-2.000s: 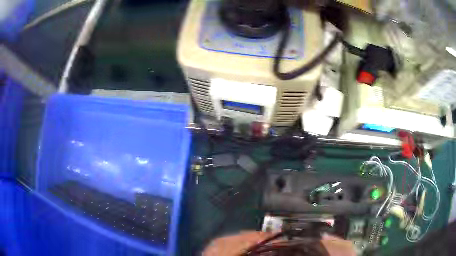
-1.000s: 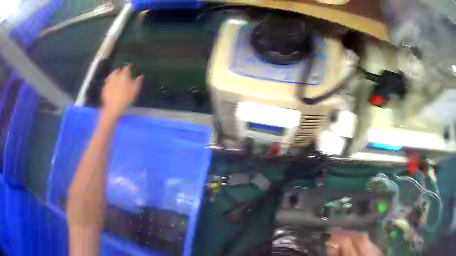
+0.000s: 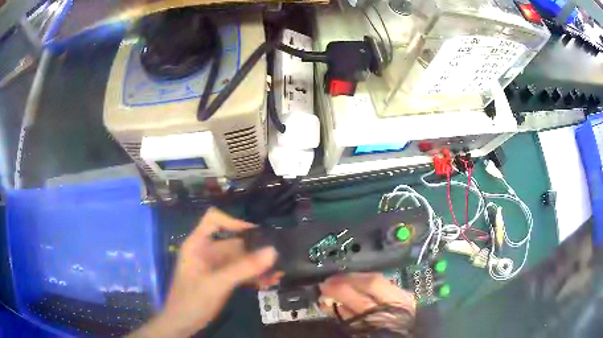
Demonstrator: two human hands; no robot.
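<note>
My left hand (image 3: 218, 264) is above the left end of the dark test fixture (image 3: 297, 254), its thumb and fingers around a dark power adapter, partly hidden and blurred. My right hand (image 3: 367, 297) is at the fixture's front edge, with a dark cable (image 3: 377, 317) looped in its fingers. Its fingertips touch or nearly touch another black block (image 3: 297, 297) on the pale test socket (image 3: 271, 307). A small green circuit board (image 3: 324, 251) and a green light (image 3: 402, 232) are on top of the fixture.
The blue bin (image 3: 79, 231) is at left. The variac (image 3: 185, 125), power strip (image 3: 295, 79) and meter (image 3: 423, 142) stand behind the fixture. White and red leads (image 3: 456, 231) lie coiled at right. A conveyor with black units (image 3: 555, 96) shows at upper right.
The view has swung right. My left hand has come back from the conveyor behind the bin to the fixture, with a dark unit in it. My right hand remains by the socket.
</note>
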